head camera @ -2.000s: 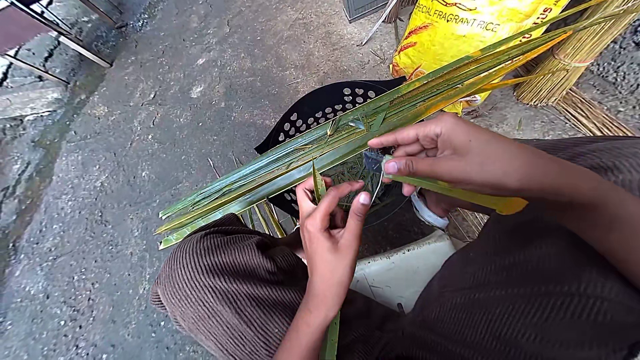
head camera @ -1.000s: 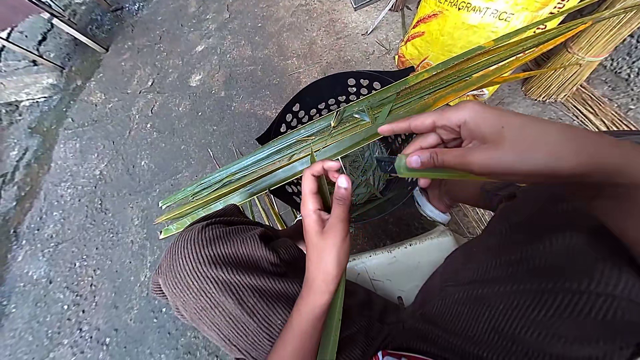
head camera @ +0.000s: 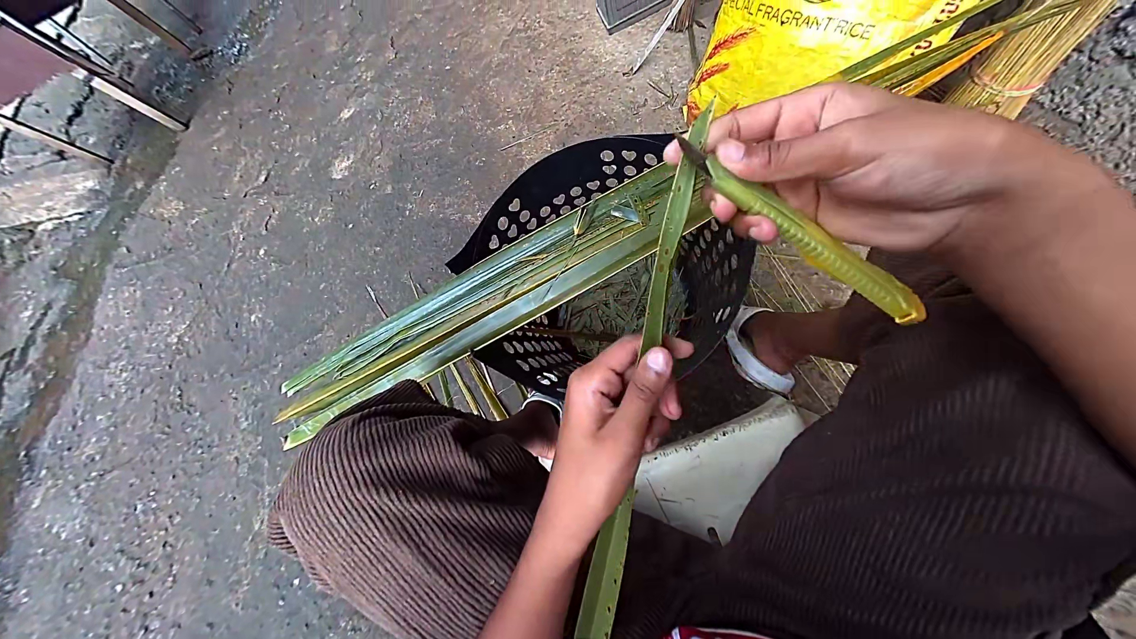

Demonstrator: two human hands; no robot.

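My left hand [head camera: 617,417] pinches a long green palm leaf strip [head camera: 661,275] that runs upright from my lap to my other hand. My right hand [head camera: 825,160] holds a small knife [head camera: 816,240] with a yellow-green handle; its short dark blade lies against the strip near the upper tip. Whether the right fingers also pinch the strip is hard to tell. Behind the strip, a bundle of green and yellow palm leaves [head camera: 479,306] lies slanted across a black perforated plastic basket [head camera: 568,191]. Thin green shavings [head camera: 617,306] are inside the basket.
A yellow rice sack [head camera: 781,53] stands at the top right beside a tied bundle of thin sticks [head camera: 1029,62]. A whitish seat edge [head camera: 719,470] shows between my brown-clad knees. Metal bars [head camera: 133,102] are at the upper left, over rough concrete ground [head camera: 240,222].
The strip now stretches up to my right hand. My right hand has moved up, and the knife's handle and blade show more fully than before.
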